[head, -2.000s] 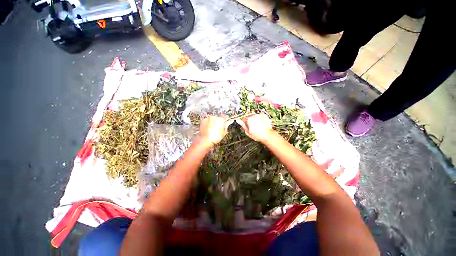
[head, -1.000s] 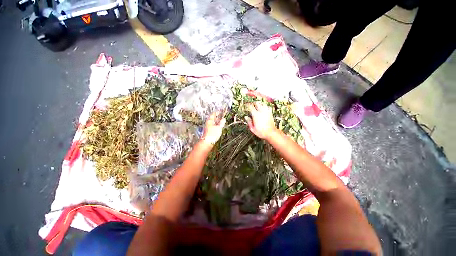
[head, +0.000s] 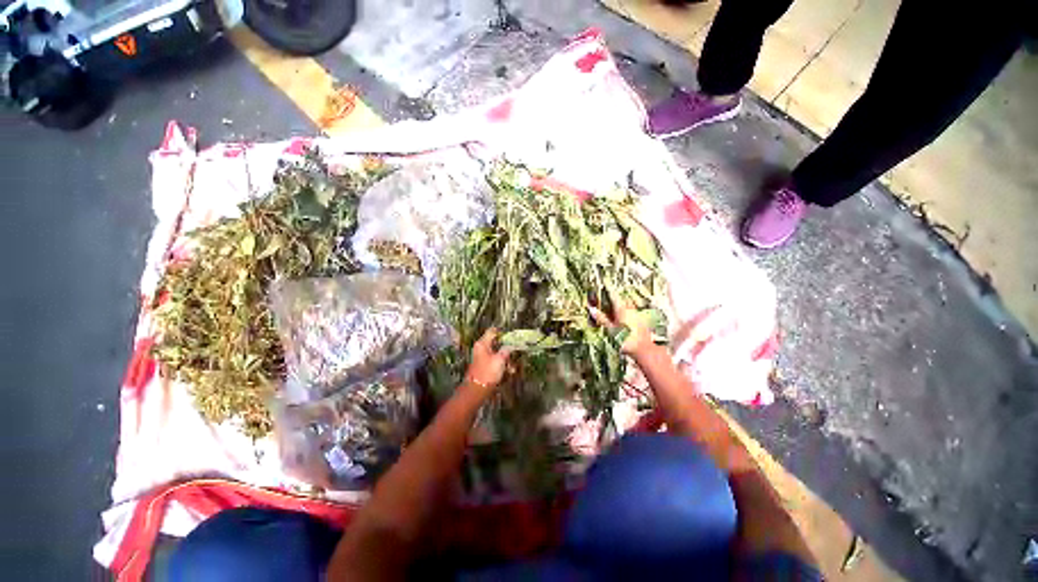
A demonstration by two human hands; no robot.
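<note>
Green leafy herb stems (head: pixel 569 244) lie in a loose pile on the right half of the pale cloth (head: pixel 148 438) with red edges. My left hand (head: pixel 489 360) is at the near left side of the pile, its fingers closed around stems beside a broad leaf. My right hand (head: pixel 637 330) is at the near right side, its fingers among the leaves; its grip is partly hidden. Dark, blurred leaves lie below and between my hands. Clear plastic bags of dried herb (head: pixel 353 330) lie left of the pile, with yellow-brown dried herb (head: pixel 216 318) beyond them.
A person in dark trousers and purple shoes (head: pixel 777 216) stands at the right beyond the cloth. A scooter (head: pixel 137 46) is at the upper left. A yellow line (head: pixel 298 82) crosses the grey pavement. My blue-clad knees (head: pixel 649 500) are at the near edge.
Both hands have moved nearer to me and farther apart. More leafy tops now show where bare stalks lay between my hands. The view has shifted, with the cloth farther left.
</note>
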